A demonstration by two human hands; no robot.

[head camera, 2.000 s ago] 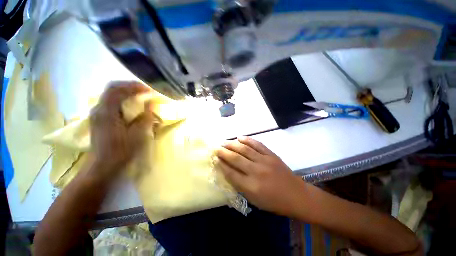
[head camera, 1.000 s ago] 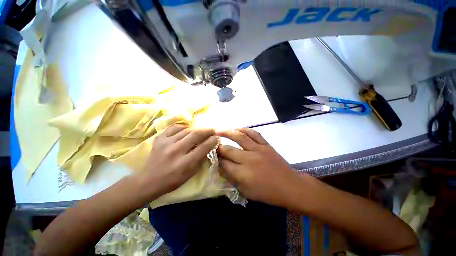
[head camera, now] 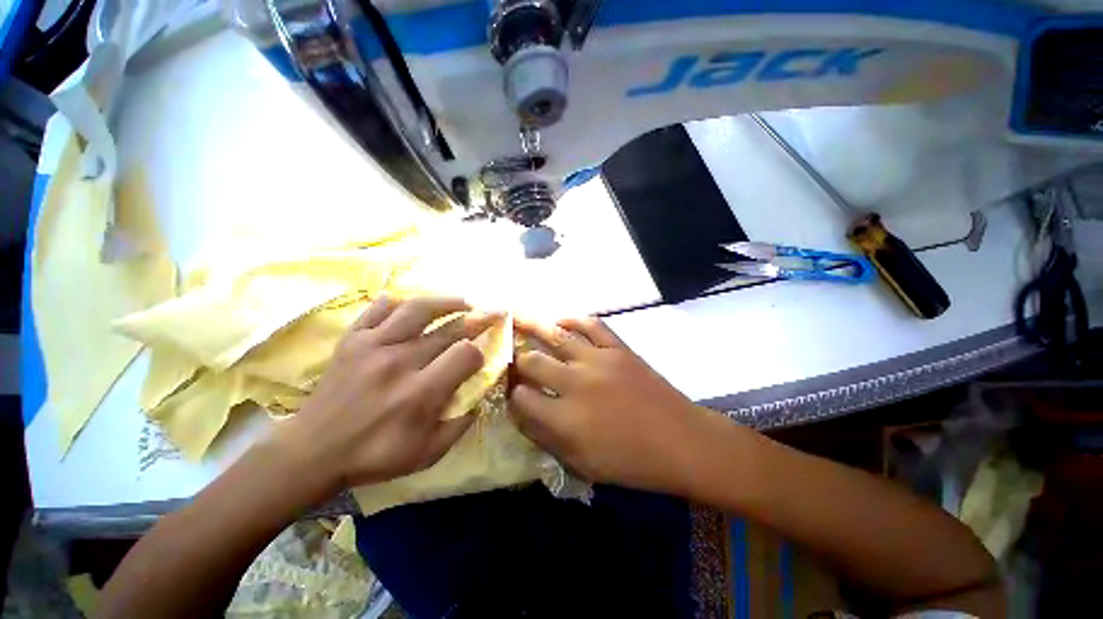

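Pale yellow fabric (head camera: 272, 320) lies bunched left of and in front of the needle area and reaches the table's front edge. My left hand (head camera: 393, 387) grips its folded edge with the fingertips. My right hand (head camera: 593, 393) touches it from the right and pinches the same edge. Beige lace trim (head camera: 494, 417) shows between the hands, and a loose end hangs near the table edge. The white sewing machine (head camera: 750, 73) with "JACK" lettering stands above. Its needle is lost in glare.
Blue-handled thread snips (head camera: 810, 264) lie right of the needle, by a flat black rectangle (head camera: 677, 212). A yellow-and-black screwdriver (head camera: 895, 264), a bent metal rod and black scissors (head camera: 1046, 296) lie farther right. A white round basin (head camera: 302, 574) is below the table.
My left hand has come from the fabric at the left to meet my right hand at the edge. Since a second ago, the fabric edge between my fingers has been folded up.
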